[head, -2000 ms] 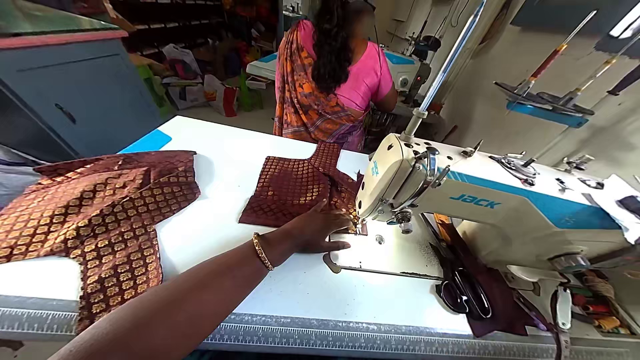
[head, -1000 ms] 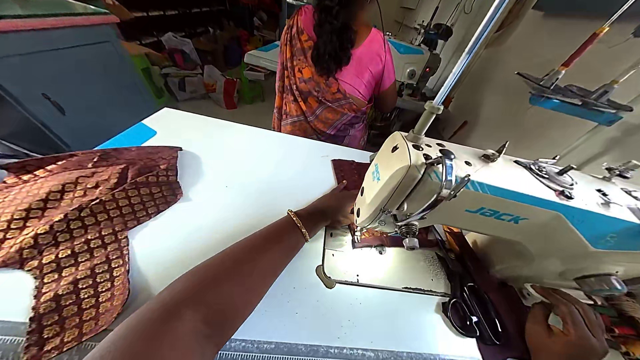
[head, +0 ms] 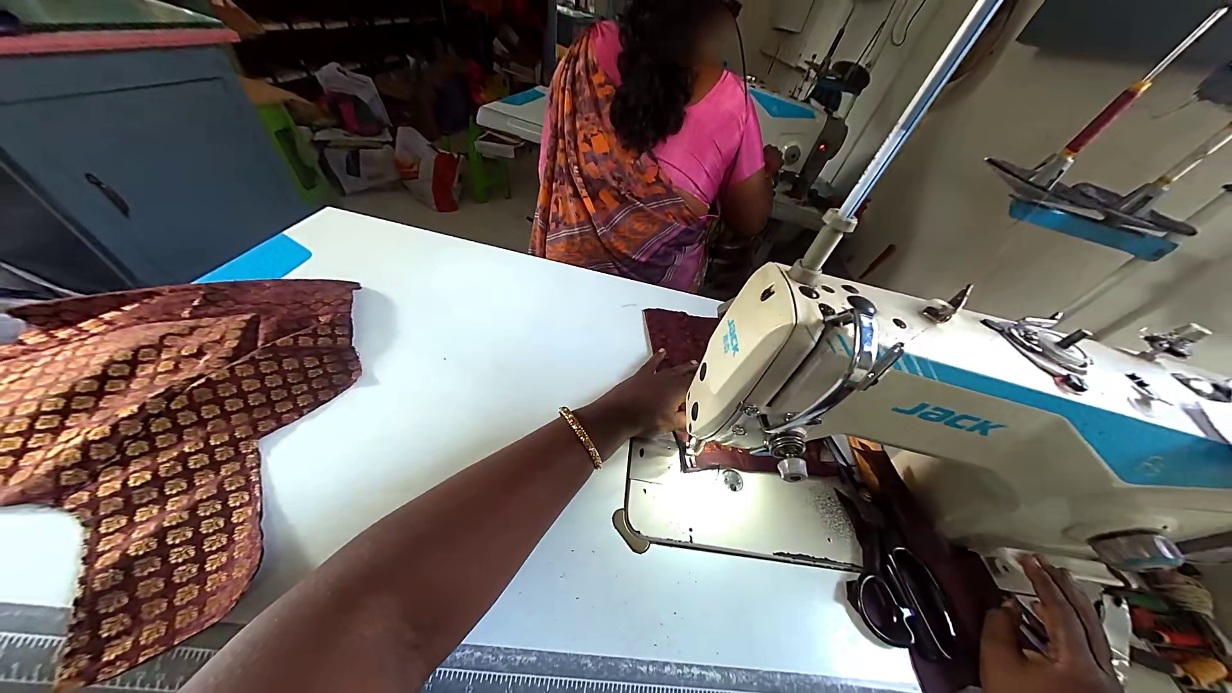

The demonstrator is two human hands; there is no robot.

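A Jack sewing machine (head: 943,414) stands on the white table. My left hand (head: 664,395), with a gold bangle at the wrist, lies on maroon brocade fabric (head: 679,332) left of the needle area; its fingertips are partly behind the machine head. Part of the fabric lies under the presser foot (head: 689,452), over the metal plate. My right hand (head: 1049,635) is at the lower right edge beside the machine's base, fingers partly spread; whether it holds anything cannot be told. Black-handled scissors (head: 905,602) lie on dark cloth to its left. More gold-patterned maroon brocade (head: 183,414) lies at the left.
A measuring scale (head: 539,674) runs along the table's near edge. Thread spools (head: 1189,640) sit at the far lower right. A thread stand (head: 1088,207) rises behind the machine. Beyond the table a person (head: 654,144) sits at another machine. A blue-grey cabinet (head: 144,164) stands at the left.
The brocade piece beside the needle, spread left of the machine two seconds ago, now shows mostly behind the machine head. My left hand has moved away from me with it. My right hand has come into view.
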